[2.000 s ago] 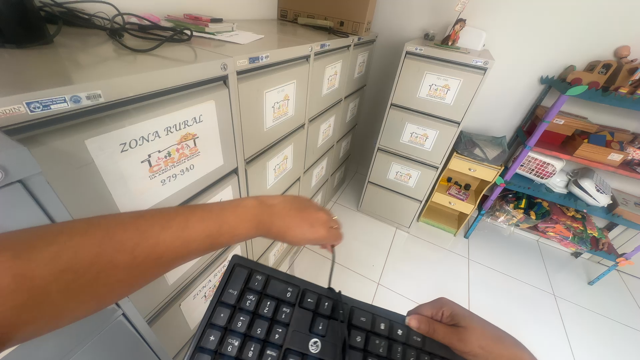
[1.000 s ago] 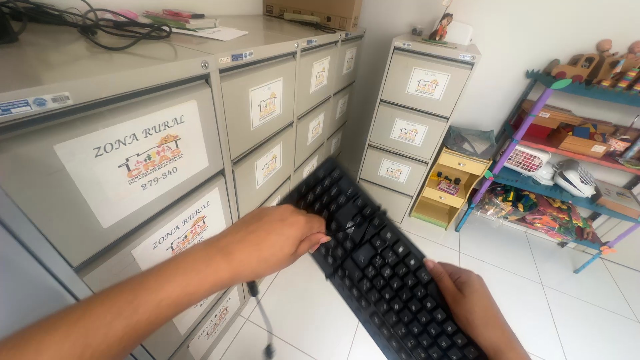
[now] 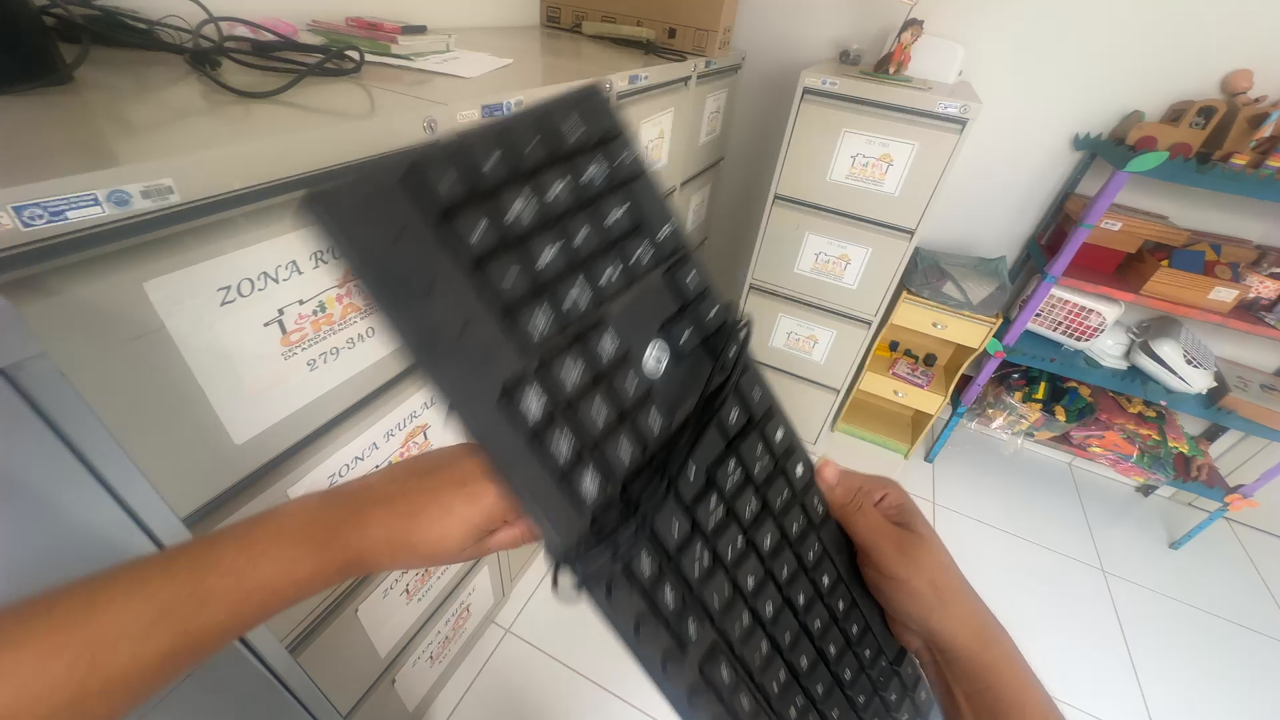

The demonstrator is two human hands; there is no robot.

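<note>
A black computer keyboard (image 3: 770, 560) is tilted in the middle of the head view, its keys facing me and slightly blurred by motion. Its black cable (image 3: 700, 410) is wrapped across the keys around the middle. My right hand (image 3: 880, 550) grips the right long edge, with the thumb at the rim of the keys. My left hand (image 3: 490, 515) is at the left edge, its fingers hidden behind the keyboard, so whether it holds the keyboard or the cable does not show.
Metal filing cabinets (image 3: 90, 330) stand at the left, with tangled black cables (image 3: 270, 50), notebooks (image 3: 380, 38) and a cardboard box (image 3: 650, 25) on top. Another filing cabinet (image 3: 850, 170) stands beyond. A small yellow drawer unit (image 3: 890, 400) and a toy shelf (image 3: 1060, 350) are at the right.
The cable, which hung off the keyboard one second ago, now lies wrapped across it. My left hand has gone from over the keys to behind the keyboard, which is raised.
</note>
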